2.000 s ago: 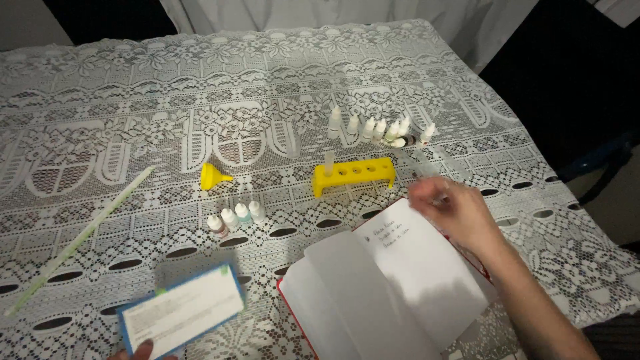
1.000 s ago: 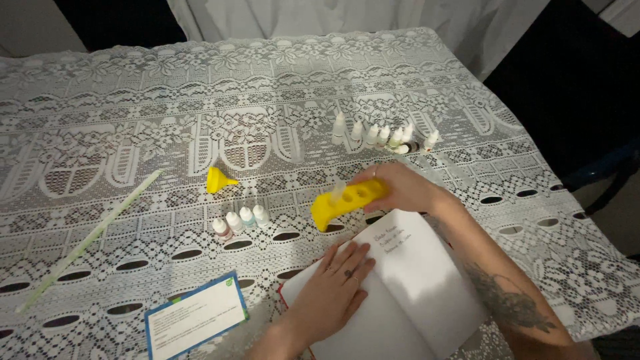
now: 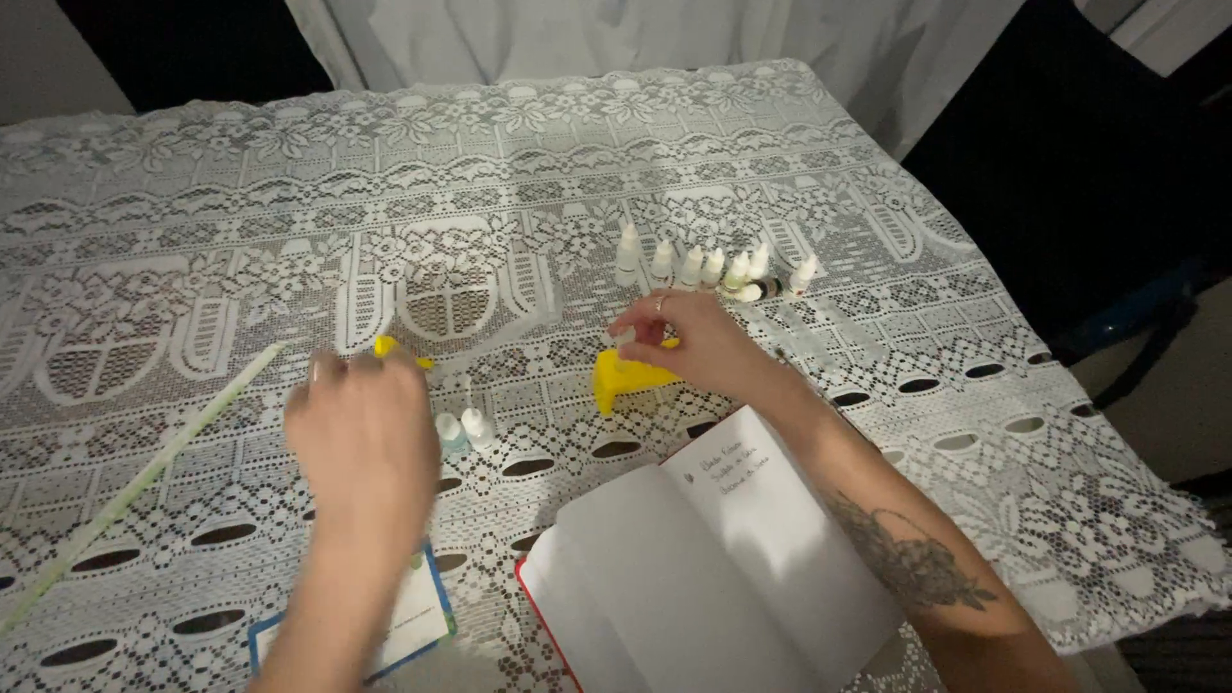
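Note:
My right hand (image 3: 683, 342) is at the yellow plastic tube rack (image 3: 630, 380), its thumb and fingers around the top of a small clear tube (image 3: 626, 346) standing at the rack's left end. Blurred by motion, my left hand (image 3: 361, 423) is over the left part of the table with its fingers curled down; whether it holds anything is hidden. Just beyond its fingers lies a yellow funnel (image 3: 387, 346), partly covered. Two small dropper bottles (image 3: 476, 428) show to its right. Below the rack an open notebook (image 3: 693, 568) with handwriting lies between my arms.
Several white dropper bottles (image 3: 691, 268) stand behind the rack, and a dark one (image 3: 762, 290) lies among them. A pale green strip (image 3: 154, 472) lies at the left. A blue-edged card (image 3: 419, 616) is partly under my left forearm. White lace cloth (image 3: 539, 192) covers the table.
My left hand has moved from the notebook to the left, over the bottles and funnel. My right hand has shifted from the rack's right end to the tube; the rack sits farther from the notebook.

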